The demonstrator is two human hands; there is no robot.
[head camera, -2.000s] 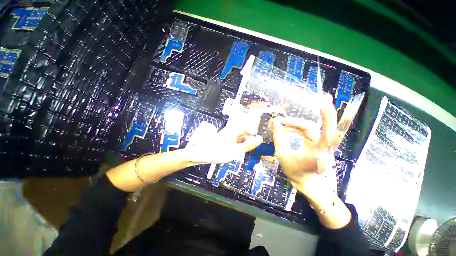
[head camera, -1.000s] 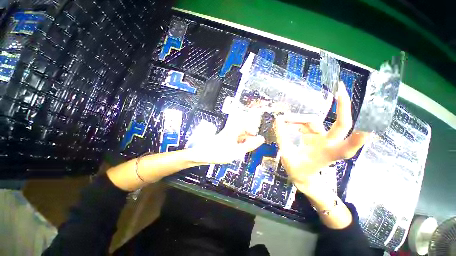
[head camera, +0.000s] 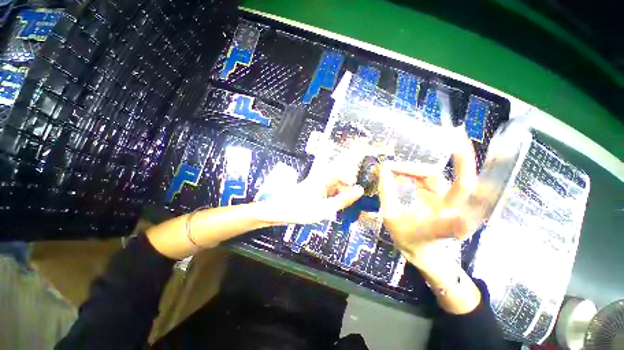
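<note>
My left hand and my right hand meet over the black tray. Between their fingertips is a circuit board with a dark upper end and a blue lower part; both hands pinch it. Glare and fingers hide its edges. Blurred film pieces stick up by the raised fingers of my right hand. A glossy die-cut sheet with a white border lies over the tray behind and under my hands.
A tall black tray stack stands at the left, with blue boards on top. A second white-edged sheet lies right of the tray. A small fan is at the lower right. An open brown box is below the bench edge.
The film on my right hand's raised fingers stood clear and upright a second ago and is now blurred and tilted. The board's dark end has turned slightly. My left hand has hardly moved.
</note>
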